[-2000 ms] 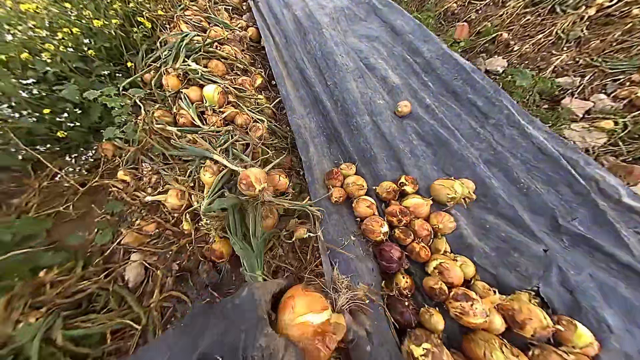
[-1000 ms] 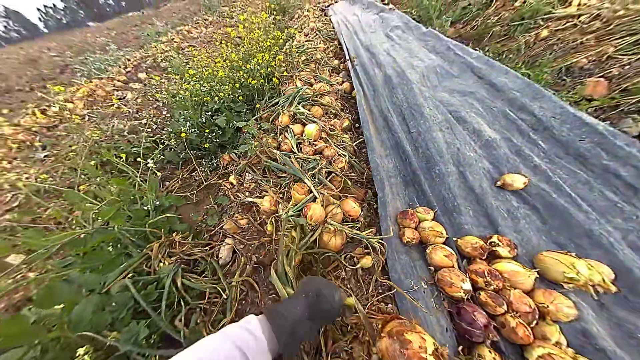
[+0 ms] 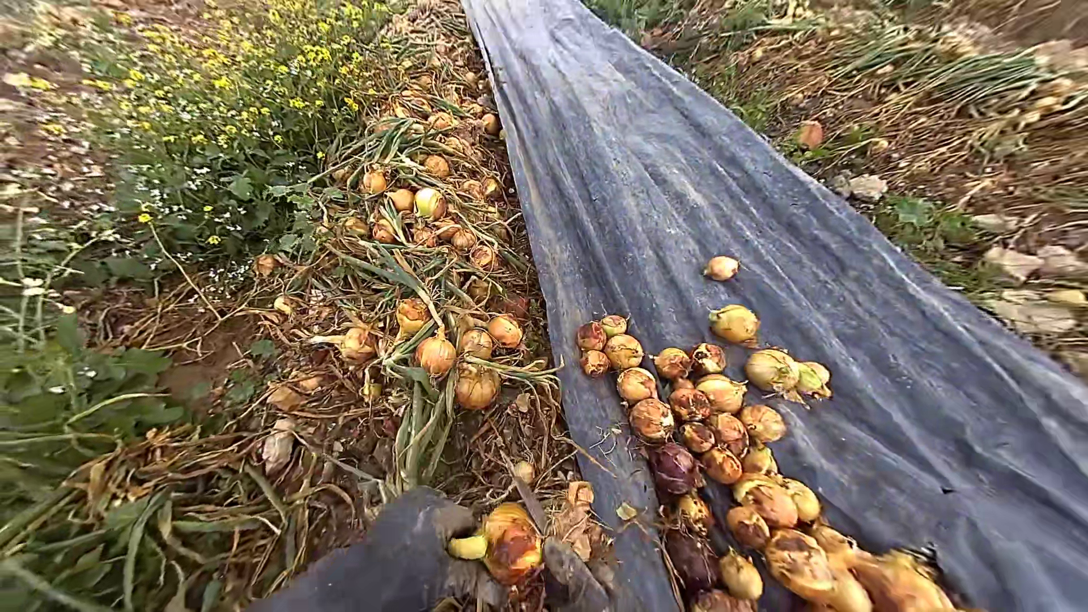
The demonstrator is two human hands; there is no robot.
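Note:
My left hand [image 3: 408, 544], in a dark glove, comes in from the bottom edge and is shut on a brown-yellow onion [image 3: 512, 544] with a short green neck stub. At the onion's right side are dark gloved fingers [image 3: 571, 578], which look like my right hand; most of it is out of view. A narrow dark strip, maybe a blade, stands by the onion's upper right; whether it is held I cannot tell. To the right, many yellow onions [image 3: 722, 393] and a few purple ones [image 3: 674, 469] lie on a dark fabric sheet [image 3: 663, 187].
Left of the sheet runs a row of pulled onions [image 3: 435, 354] with drying leaves. Yellow-flowering weeds [image 3: 246, 110] grow beyond it, with green weeds [image 3: 85, 399] at the left edge. Stones [image 3: 1033, 310] and another band of dry onion tops [image 3: 943, 76] lie right of the sheet.
One more yellow onion lies on the sheet, just above the pale pair. My left hand now has an onion beside its fingers, and dark fingers show at its right. The view has tilted down.

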